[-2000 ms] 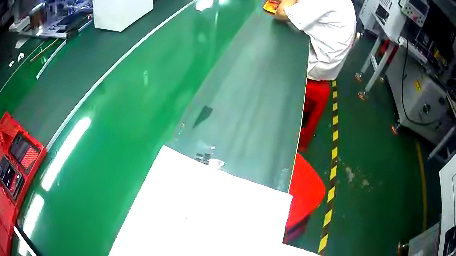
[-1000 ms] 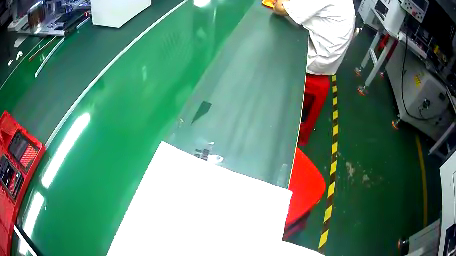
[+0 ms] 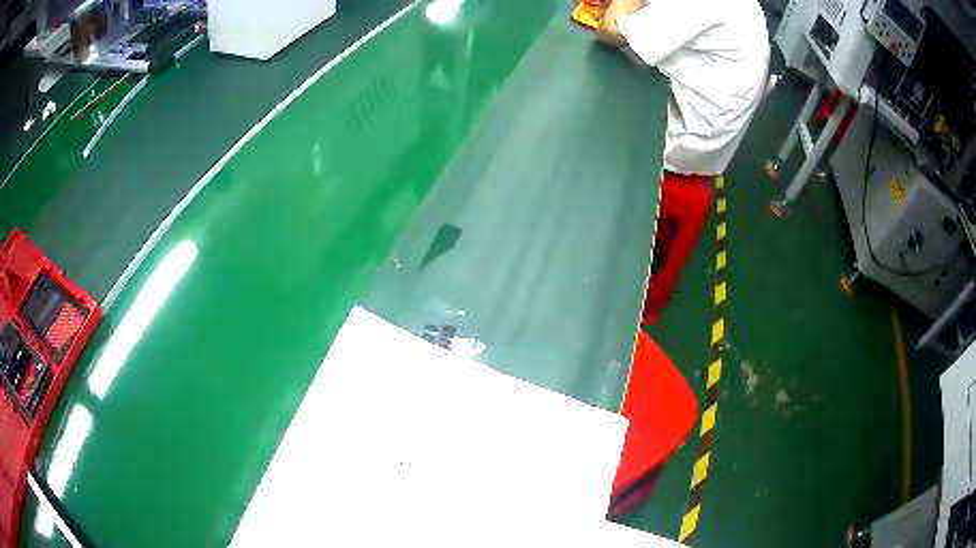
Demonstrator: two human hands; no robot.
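Observation:
Neither of my hands is in view. A large blank white sheet or mat (image 3: 439, 450) lies nearest in front of me on the green bench (image 3: 514, 214), glaring bright. Small crumpled clear-white pieces (image 3: 467, 345) with dark marks lie at its far edge. The glossy green conveyor belt (image 3: 246, 268) runs along the left of the sheet. No frame shows on the part of the belt in view.
A red tray (image 3: 59, 375) holding black frames stands at the far left. A dark-edged white strip (image 3: 54, 508) lies below it. A red stool (image 3: 658, 412) is at the bench's right edge. A person in white (image 3: 701, 80) sits further along. White machines (image 3: 894, 177) stand right.
The whole view has shifted slightly with the camera. The things on the bench and belt show no visible change otherwise.

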